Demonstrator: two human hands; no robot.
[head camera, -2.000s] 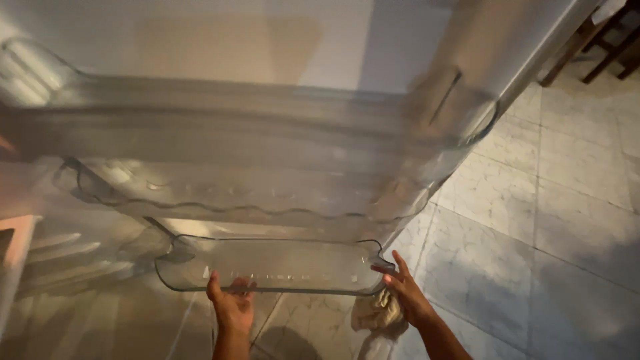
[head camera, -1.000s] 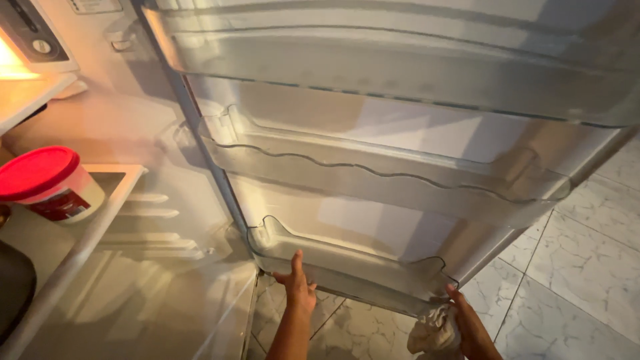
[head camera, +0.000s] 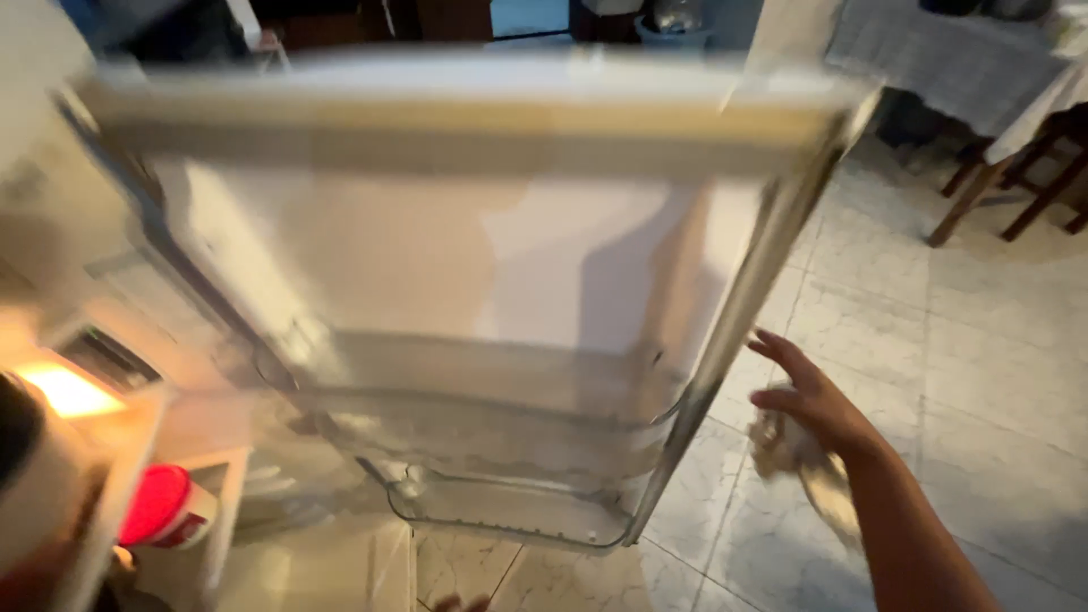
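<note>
The open refrigerator door (head camera: 544, 255) fills the middle of the blurred head view, with clear plastic door bins on its inner side. The lowest bin (head camera: 510, 510) sits near the door's bottom. My right hand (head camera: 816, 408) is just right of the door's edge, thumb and forefinger apart, with a crumpled light cloth (head camera: 778, 446) hanging under the palm, apparently held by the other fingers. Only fingertips of my left hand (head camera: 461, 603) show at the bottom edge, below the lowest bin; what they do is hidden.
Inside the refrigerator at left, a tub with a red lid (head camera: 157, 506) stands on a shelf near a bright lamp (head camera: 68, 391). Pale floor tiles (head camera: 867, 425) lie to the right. A table with a cloth (head camera: 926, 59) and wooden legs stands at the upper right.
Both hands have come away from the lowest door bin, which they touched before. The view has shifted to show the door's top and the room behind.
</note>
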